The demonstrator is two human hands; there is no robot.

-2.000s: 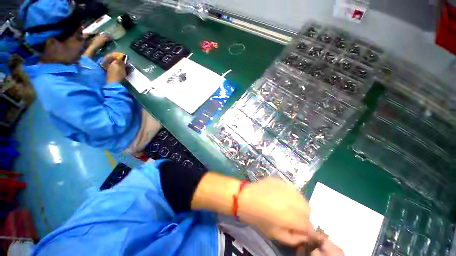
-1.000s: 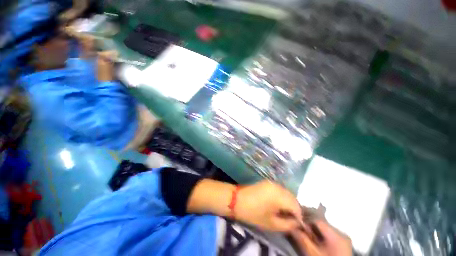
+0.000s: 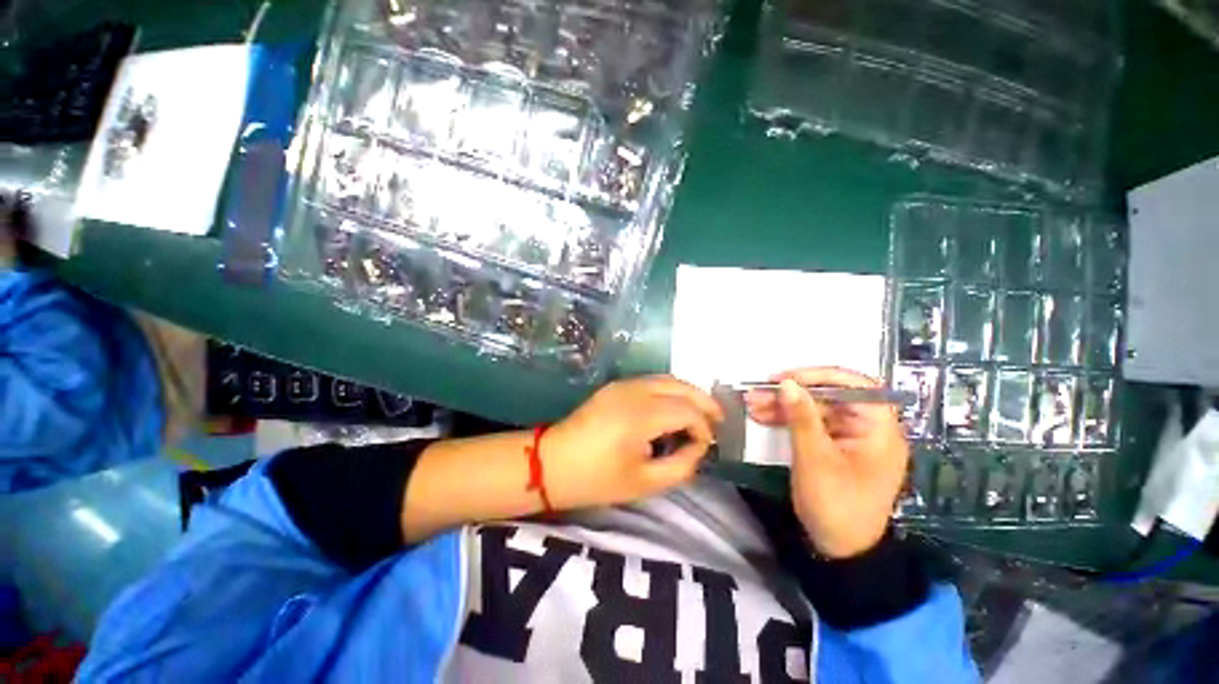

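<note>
My left hand [image 3: 628, 448], with a red band at the wrist, pinches a small dark part [image 3: 671, 442] near the lower edge of the white sheet. My right hand [image 3: 845, 454] holds slim grey tweezers [image 3: 845, 394] like a pen, their tips pointing left toward my left fingers. A small brown-grey piece [image 3: 730, 402] shows between the hands; I cannot tell if it is held. The white sheet [image 3: 779, 321] lies behind the hands. The large clear parts tray [image 3: 461, 201] is at the left; a smaller clear tray [image 3: 1005, 327] is at the right, with parts in some pockets.
Empty clear trays [image 3: 936, 87] lie at the back. A white box [image 3: 1176, 274] stands at the far right. At the left are a blue strip [image 3: 254, 201], another white sheet [image 3: 167, 167], black trays [image 3: 308, 388] and a neighbour's blue sleeve [image 3: 67, 388].
The view has swung to the right, so the scene sits further left. My right hand with the tweezers now shows clearly, and the second tray is in full view.
</note>
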